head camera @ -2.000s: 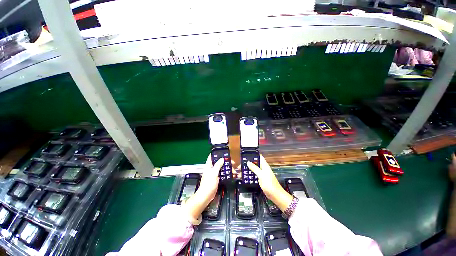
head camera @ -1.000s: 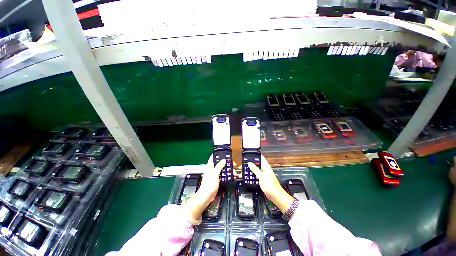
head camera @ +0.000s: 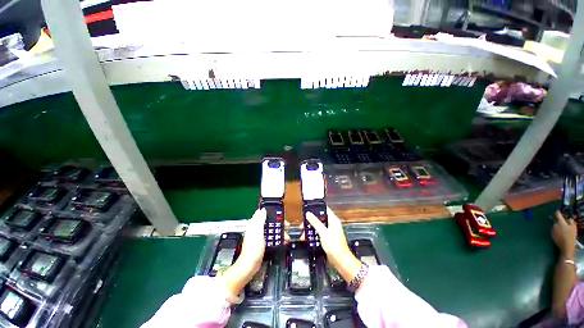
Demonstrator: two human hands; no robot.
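My left hand (head camera: 254, 240) holds an open flip phone (head camera: 273, 180) upright, whitish screen half up and black keypad half below. My right hand (head camera: 333, 238) holds a second open flip phone (head camera: 313, 182) beside it, with my thumb on its keypad. The two phones are side by side and apart. Below them is a clear plastic tray (head camera: 389, 259) with black phones in its pockets, such as this one (head camera: 300, 270). My hands and forearms cover parts of the tray.
Filled clear trays (head camera: 83, 253) are stacked at left. A rear tray (head camera: 448, 191) holds red and open black phones on a brown board (head camera: 410, 214). Two red closed phones (head camera: 476, 224) lie at right. Metal posts (head camera: 115, 128) stand left and right. Another person's hand (head camera: 565, 237) holds open phones.
The view has shifted, so the bench appears a little further left and lower. At the far right, another person's hand with open phones has come into view. My hands still hold both phones.
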